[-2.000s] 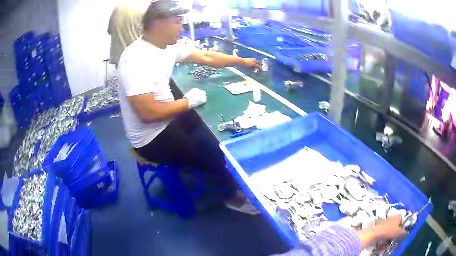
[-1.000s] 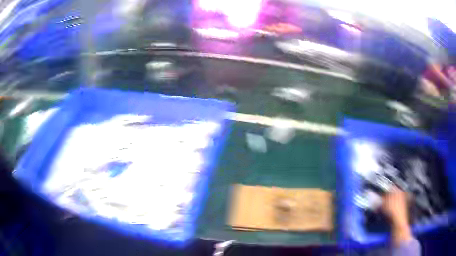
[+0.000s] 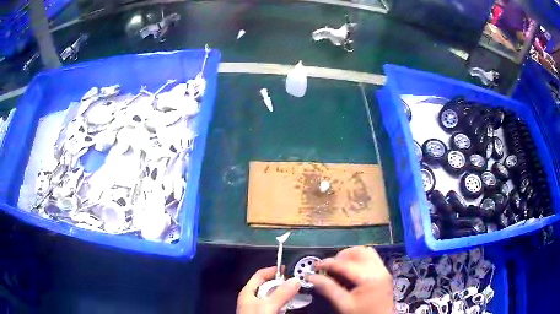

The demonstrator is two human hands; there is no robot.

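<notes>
My left hand (image 3: 261,293) holds a white plastic bracket (image 3: 299,301) low at the front centre, over the lap. A thin pale rod (image 3: 280,257) sticks up from the bracket. My right hand (image 3: 359,279) has its fingers on a toy wheel (image 3: 306,270) with a spoked hub, against the bracket. The fingers partly hide where wheel and bracket meet. A cardboard pad (image 3: 282,196) with dark stains lies on the bench behind the hands, with a small white dab (image 3: 324,186) on it.
Left blue tray (image 3: 207,141) holds heaped white brackets. Right blue tray (image 3: 398,141) holds black-tyred wheels; a lower right tray (image 3: 500,288) holds assemblies. A squeeze bottle (image 3: 296,81) and white nozzle (image 3: 266,99) stand behind the pad. White toy frames (image 3: 334,35) lie on the belt.
The view has turned from the left tray and a seated person to the bench centre. My right hand has left the wheel tray and is now at a wheel beside my left hand.
</notes>
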